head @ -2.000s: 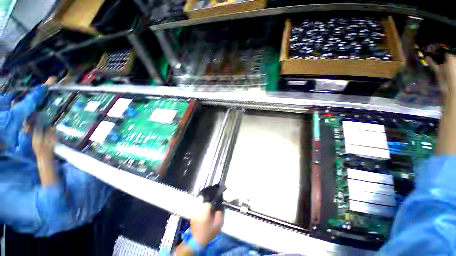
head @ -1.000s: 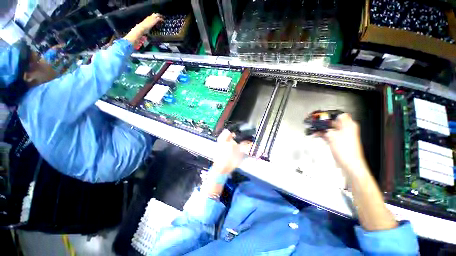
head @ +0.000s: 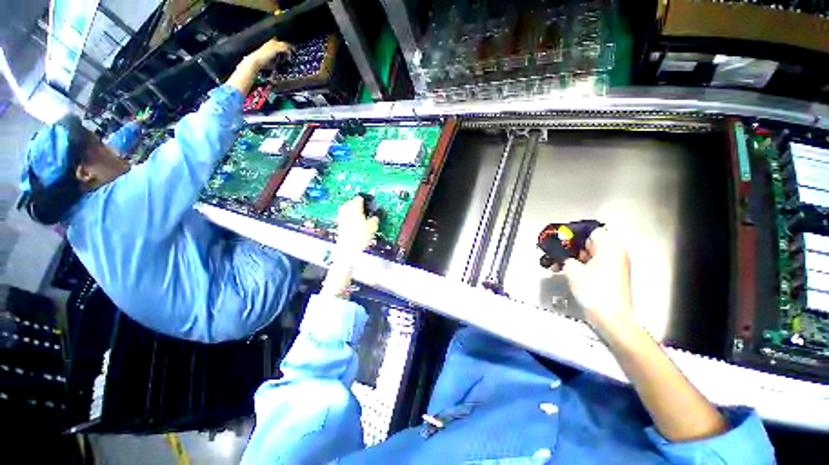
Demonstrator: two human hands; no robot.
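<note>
My left hand (head: 355, 227) is over the lower right part of a green circuit board (head: 368, 182), with a small black component (head: 370, 205) at its fingertips. Whether the component touches the board cannot be told. My right hand (head: 600, 277) is shut on several black wound components (head: 565, 242) with yellow and orange parts, held above the bare metal plate between the carriers. White blocks (head: 400, 152) stand on the board.
A dark carrier with red-brown bars (head: 745, 263) and another board lies at right. Silver conveyor rails (head: 509, 209) cross the plate. Clear trays (head: 518, 45) and a cardboard box (head: 745, 32) are behind. Another worker (head: 173, 227) reaches to a parts box at left.
My left hand has moved left from the front rail to over the board. My right hand is slightly lower, still holding the components. The view has shifted, showing more of the worker at left.
</note>
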